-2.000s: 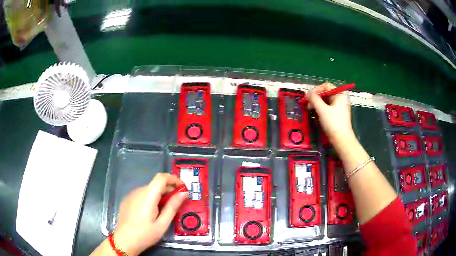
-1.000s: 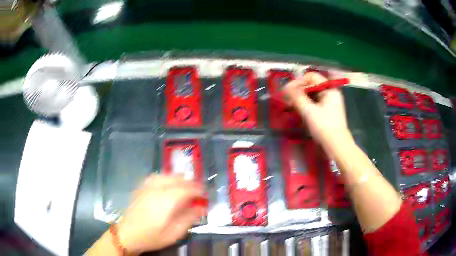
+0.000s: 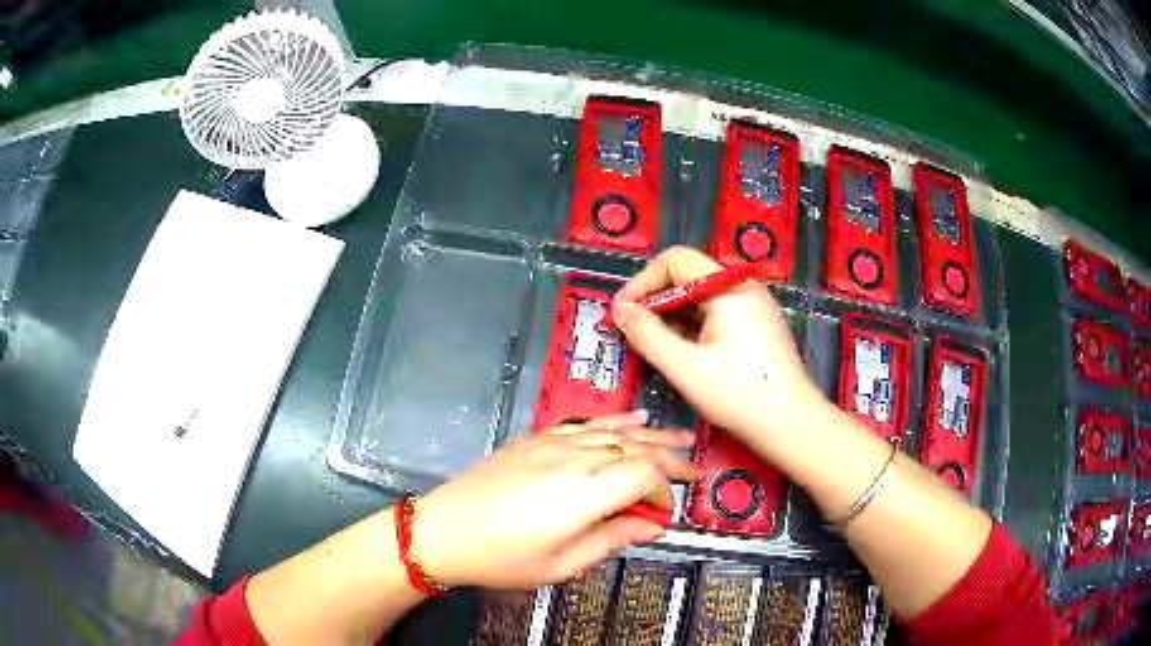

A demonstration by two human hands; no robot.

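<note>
Red phone backs with open battery bays lie in a clear plastic tray [image 3: 436, 360]. My right hand [image 3: 720, 334] grips a red pen [image 3: 694, 290], its tip at the silver label area of the front-row phone back [image 3: 593, 353]. My left hand [image 3: 562, 499] lies over the lower end of that phone and the tray's front edge. A small red piece [image 3: 650, 514], perhaps a pen cap, shows at its fingertips. Another phone back [image 3: 736, 486] lies just right of it, partly under my right hand.
A white fan [image 3: 322, 170] and a white paper sheet [image 3: 208, 379] lie left of the tray. Batteries [image 3: 650, 606] stand in a row along the near edge. Another tray of red phones [image 3: 1104, 442] is at the right. A green belt [image 3: 808, 57] runs behind.
The view has shifted left and down. My right hand with the pen has moved from the back row to the leftmost front-row phone. My left hand has come close beside it.
</note>
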